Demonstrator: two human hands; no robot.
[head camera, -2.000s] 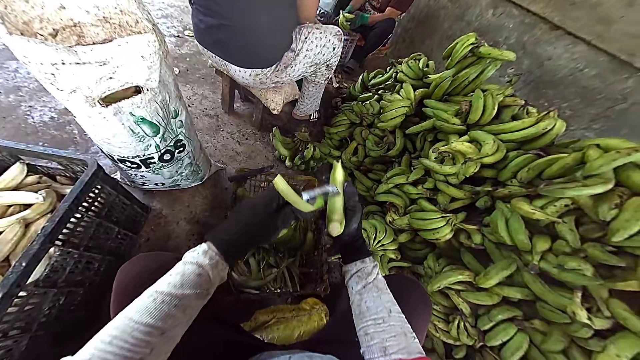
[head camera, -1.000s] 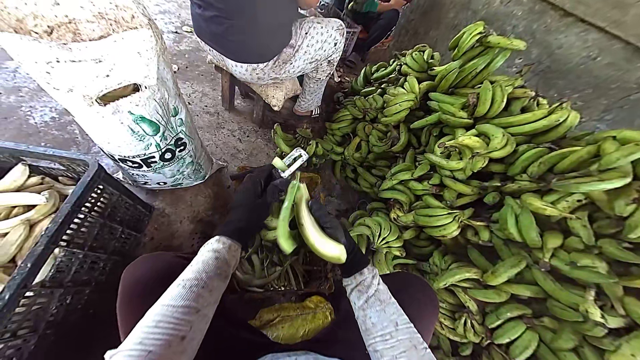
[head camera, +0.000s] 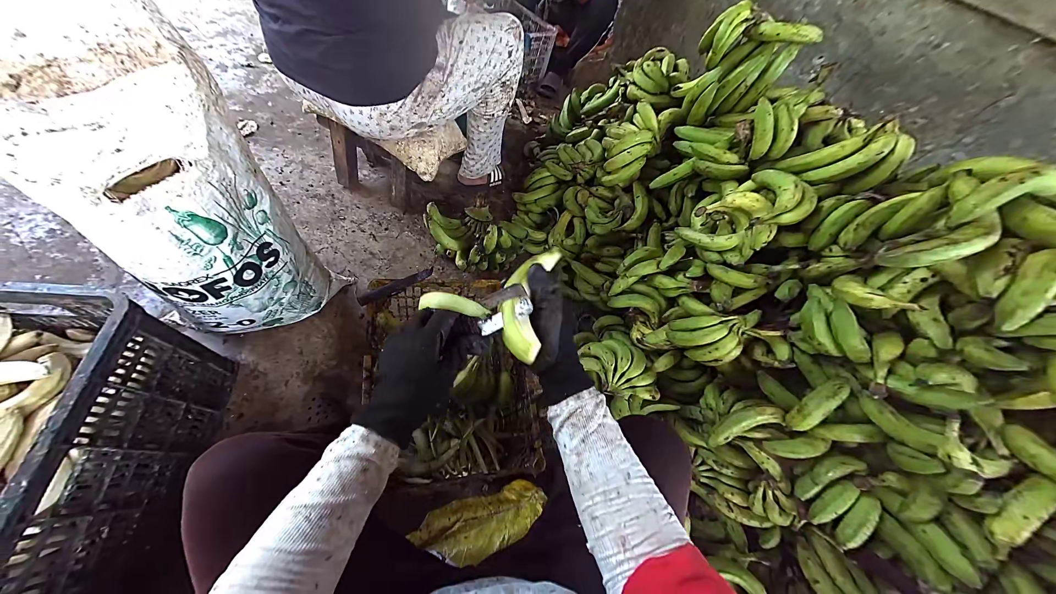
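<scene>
My left hand (head camera: 421, 367), in a black glove, is closed on a peeling tool (head camera: 493, 322) with a pale handle and metal blade, which lies across a plantain. A strip of green peel (head camera: 452, 304) sticks up beside its fingers. My right hand (head camera: 554, 330), also gloved in black, grips the partly peeled green plantain (head camera: 520, 330) from the right. Below both hands, a mesh crate (head camera: 536, 445) between my knees holds peel strips (head camera: 462, 445) and some green pieces. A yellowed leaf or wrap (head camera: 481, 521) lies nearer my lap.
A heap of green plantains (head camera: 742, 346) fills the right side. At left stand a black plastic crate (head camera: 124, 396) of peeled plantains and a large white printed sack (head camera: 239, 247). Ahead, a person (head camera: 412, 74) sits on a wooden stool (head camera: 342, 153); another person is partly visible beyond.
One second ago the plantain hung lower with a long peel flap beside it; now my hands hold it higher, with the tool across its middle.
</scene>
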